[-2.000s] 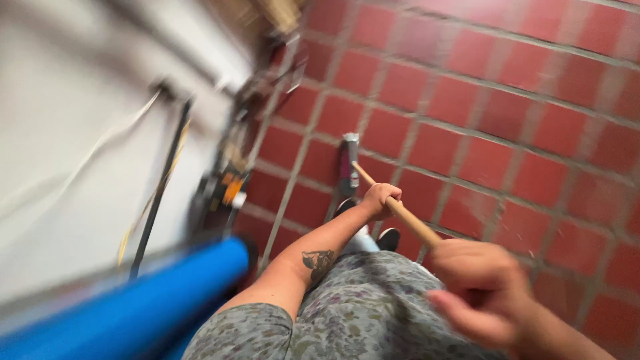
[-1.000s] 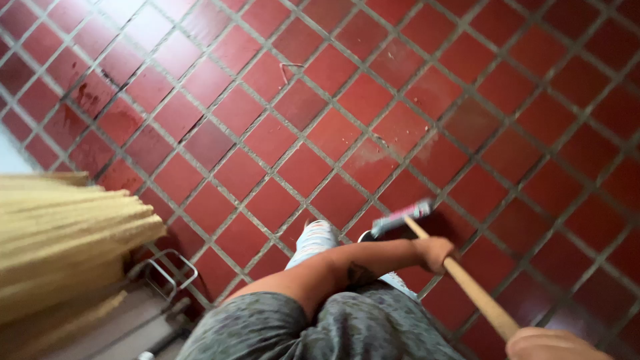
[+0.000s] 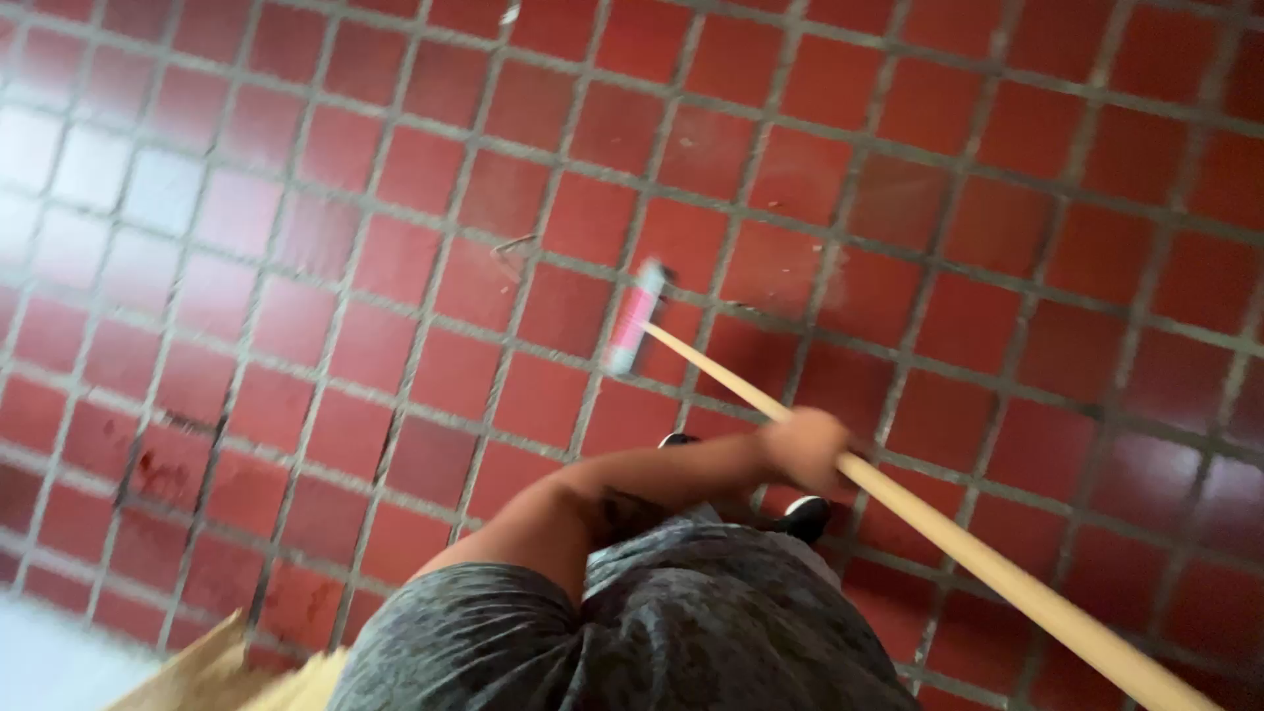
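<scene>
My left hand (image 3: pixel 812 449) grips a long wooden pole (image 3: pixel 997 568) around its lower part. The pole slants from the lower right edge up to a broom head (image 3: pixel 635 318), pink and pale grey and somewhat blurred, which is over the red tiled floor ahead of my feet. Whether its bristles touch the tiles cannot be made out. My right hand is outside the frame; the upper end of the pole runs out of view at the lower right.
Red floor tiles (image 3: pixel 913 197) with grey grout surround my shoes (image 3: pixel 808 517). A thin curved scrap (image 3: pixel 513 244) and small crumbs lie on them. A torn-edged tan object (image 3: pixel 202 667) is at the lower left, beside a pale surface (image 3: pixel 59 657).
The view has turned. The broom head is now farther ahead of my feet than a second ago. My right hand, seen on the pole earlier, has gone out of view.
</scene>
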